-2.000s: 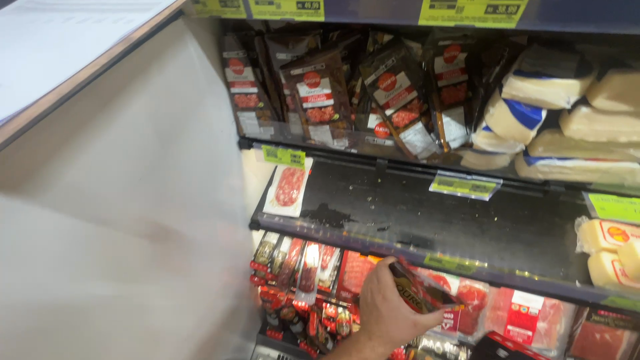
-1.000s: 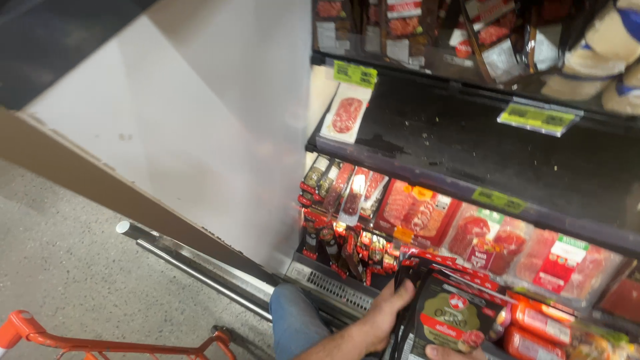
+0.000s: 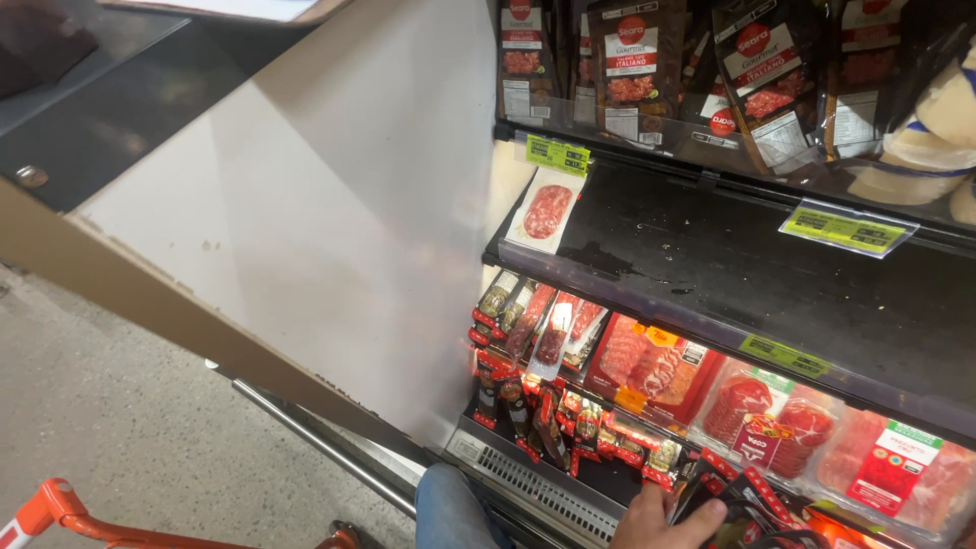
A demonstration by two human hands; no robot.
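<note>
My left hand (image 3: 659, 522) is at the bottom edge, at the lowest level of a refrigerated display. Its thumb and fingers grip a dark package with red edging (image 3: 713, 499), among similar packs; the lower part of the hand is cut off by the frame. My right hand is out of view. Just left of the hand hang small red and dark sausage packs (image 3: 549, 427). Above it lie a sliced meat tray (image 3: 652, 366), a copa tray (image 3: 770, 419) and a raw ham tray (image 3: 896, 465).
A single sliced salami pack (image 3: 547, 210) stands at the left of the black middle shelf (image 3: 732, 244). Seara salami packs (image 3: 631, 69) fill the upper shelf beside cheeses (image 3: 923, 156). A white panel (image 3: 343, 221) borders the display. An orange cart frame (image 3: 84, 518) is lower left.
The dark oval-labelled package that showed plainly in my hand one second ago is now mostly out of sight. My left hand is lower in the frame, among dark packs with red edges.
</note>
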